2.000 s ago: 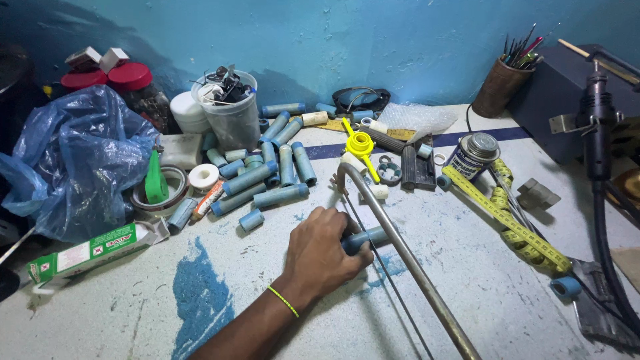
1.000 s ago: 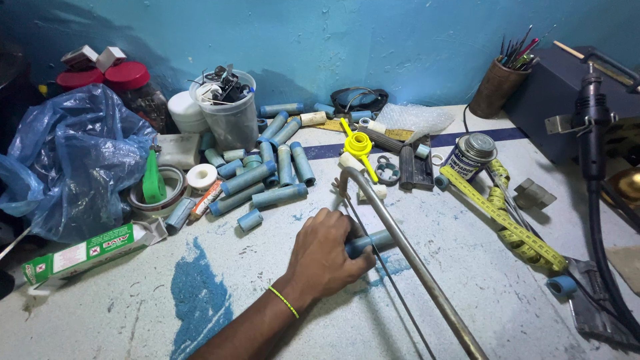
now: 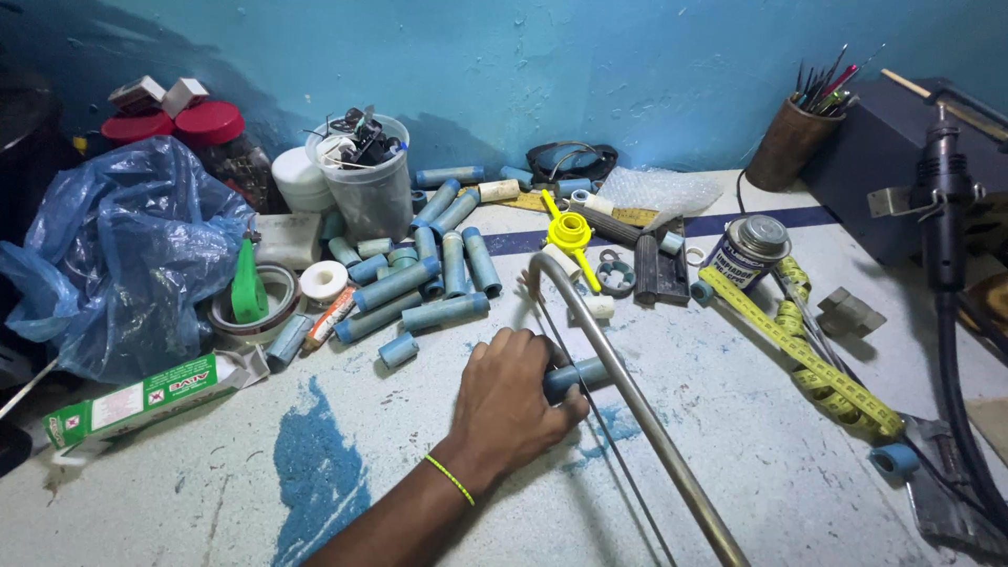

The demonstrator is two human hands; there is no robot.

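My left hand (image 3: 512,398), with a yellow-green beaded band at the wrist, grips a short blue plastic pipe (image 3: 587,374) and holds it low over or against the white worktop. Across the pipe, just right of my fingers, lies the thin blade of a hacksaw. The saw's bent metal tube frame (image 3: 630,394) arches above and runs down out of the lower edge. Its handle is hidden from view, and my right hand does not show. Several cut blue pipe pieces (image 3: 445,311) lie in a heap beyond my left hand.
Behind the heap stands a plastic tub (image 3: 366,189) of small parts. A blue plastic bag (image 3: 134,260) and a green-white carton (image 3: 142,398) lie left. To the right are a can of cleaner (image 3: 744,256), a yellow measuring tape (image 3: 803,354) and a black-handled torch or tool (image 3: 945,213) with a cable.
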